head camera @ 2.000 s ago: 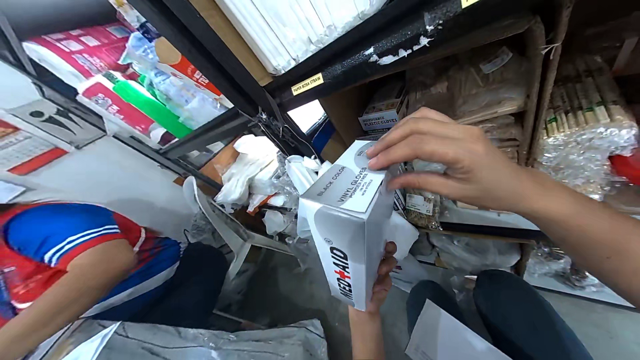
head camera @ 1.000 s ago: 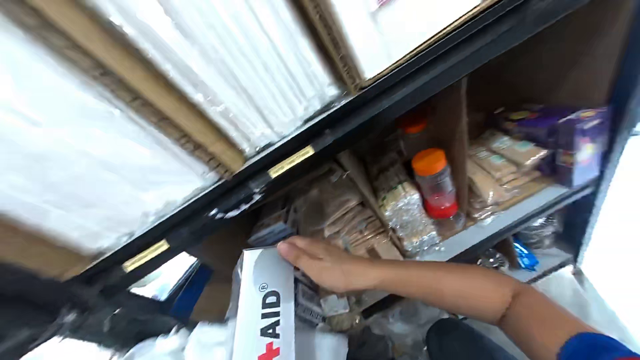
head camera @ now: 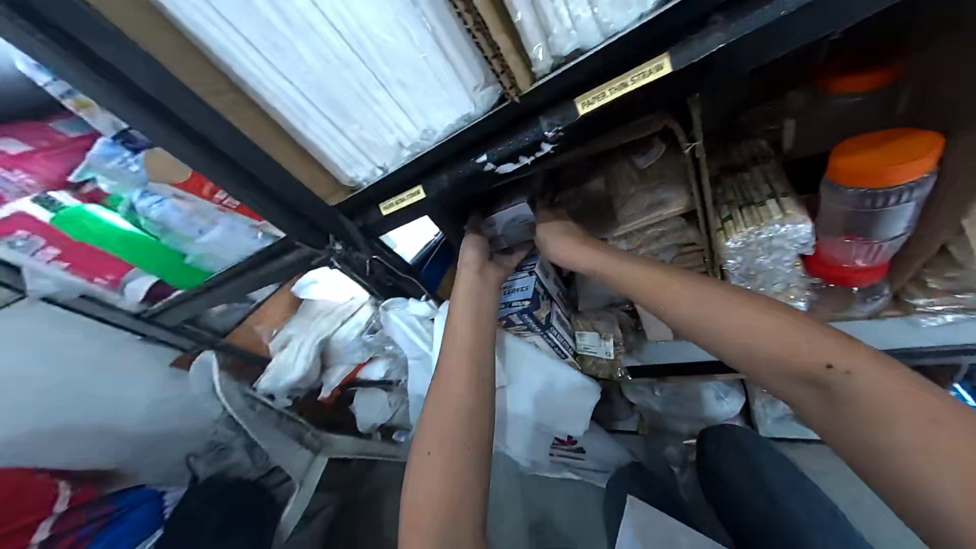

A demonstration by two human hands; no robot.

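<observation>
Both my hands reach into a dark shelf compartment at the middle of the view. My left hand point(head camera: 488, 255) and my right hand point(head camera: 560, 236) are on either side of a white glove box point(head camera: 512, 225), which they hold between them; its far part is in shadow. My fingertips are partly hidden. Directly below stands a blue and white box of gloves point(head camera: 537, 305), tilted, with printed sides. Brown packets in clear plastic point(head camera: 648, 191) lie to the right of my right hand.
A black metal shelf edge point(head camera: 534, 145) runs above my hands. White plastic bags point(head camera: 541, 389) hang below. Bundled wooden sticks point(head camera: 762, 221) and an orange-lidded jar point(head camera: 877, 206) stand to the right. A white chair point(head camera: 252, 419) and a person's red and blue clothing point(head camera: 84, 507) are lower left.
Two seconds ago I held the white vinyl glove box in front of me; now both hands are inside the shelf compartment. The view swung right and back in between.
</observation>
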